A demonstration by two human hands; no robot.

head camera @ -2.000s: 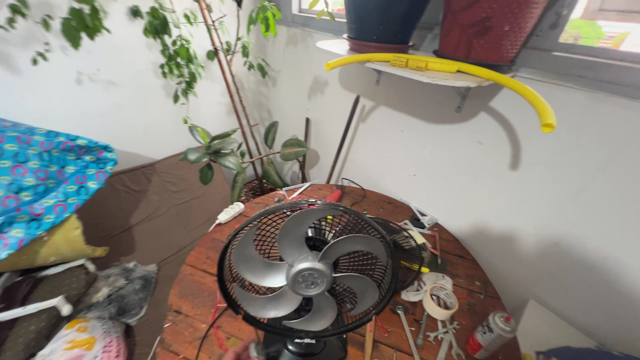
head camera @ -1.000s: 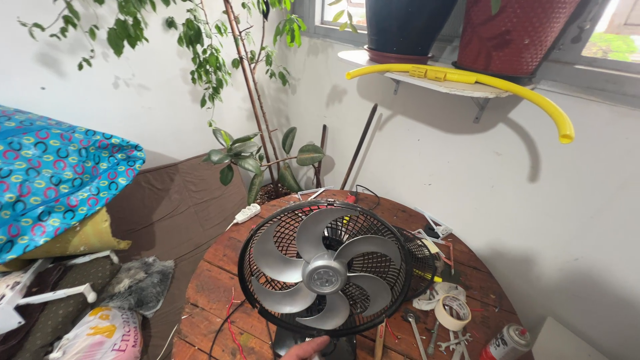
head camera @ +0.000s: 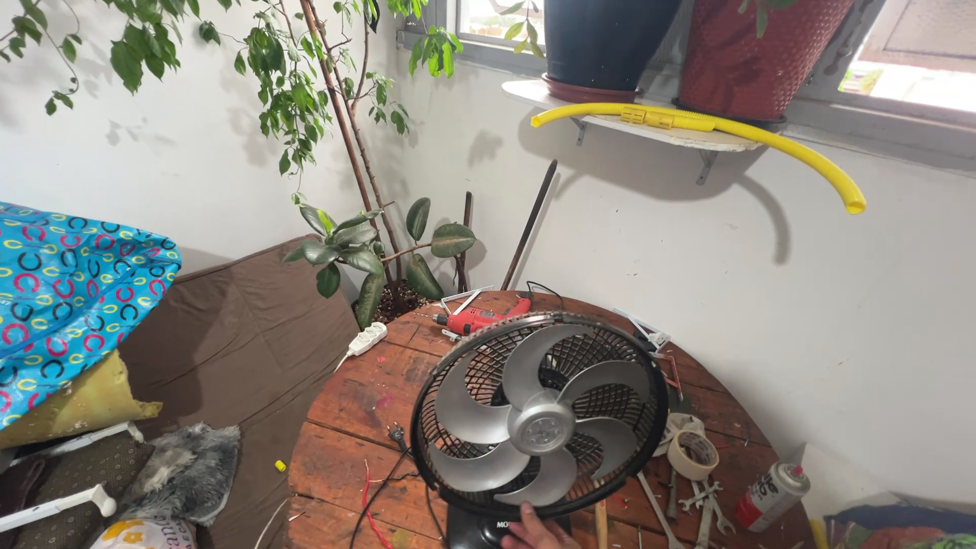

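Note:
A table fan [head camera: 541,423] with grey blades and a black rear grille stands on the round wooden table, its front uncovered. One hand [head camera: 534,531], seemingly my right, reaches in from the bottom edge; its fingertips are at the lower rim of the grille, by the lowest blade, just above the black base [head camera: 469,528]. Whether it grips the rim cannot be told. My left hand is out of view. The fan's plug [head camera: 396,435] and thin red wires [head camera: 368,496] lie left of the fan.
On the round wooden table [head camera: 335,450] lie a red power drill [head camera: 480,316], a white power strip [head camera: 367,339], a masking tape roll [head camera: 693,454], wrenches [head camera: 705,507] and a spray can [head camera: 772,496]. A yellow corrugated tube [head camera: 801,156] rests on the wall shelf above.
The fan's head has turned and tilted, and the red drill behind it now shows more fully. The hand remains at the grille's lower rim.

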